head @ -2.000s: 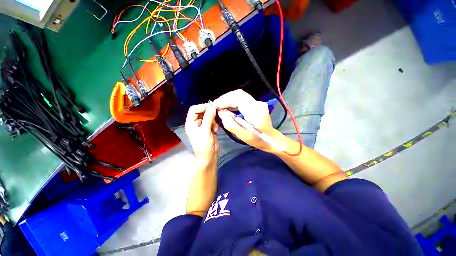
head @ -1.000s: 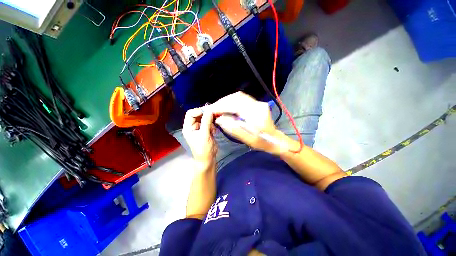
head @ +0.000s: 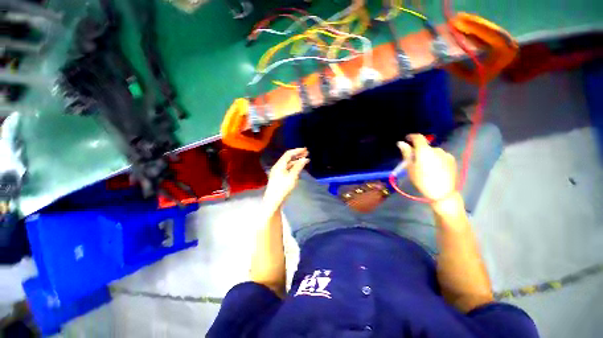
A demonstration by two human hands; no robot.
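Note:
My left hand (head: 287, 177) is raised at the left front of the dark blue bin (head: 354, 177), fingers loosely bent, with nothing visible in it. My right hand (head: 433, 173) is over the bin's right side and holds the pale test probe (head: 401, 169), which is blurred. The red probe lead (head: 477, 109) loops round this hand and runs up to the bench. The orange-brown test fixture board (head: 357, 68) carries a row of connectors (head: 340, 86). No cable assembly shows in either hand. The bin's inside is too dark to make out its contents.
A black cable pile (head: 112, 99) lies on the green bench (head: 205, 72), left of the board. Orange clamps (head: 246, 125) hold both board ends. Thin fixture wires (head: 311, 43) tangle behind it. A red bin (head: 198, 175) and blue stool (head: 99, 244) stand at the left.
My hands have moved apart; the right one moved right with the probe. The black cable that hung from the board to my hands is gone from view. The view has turned and is blurred.

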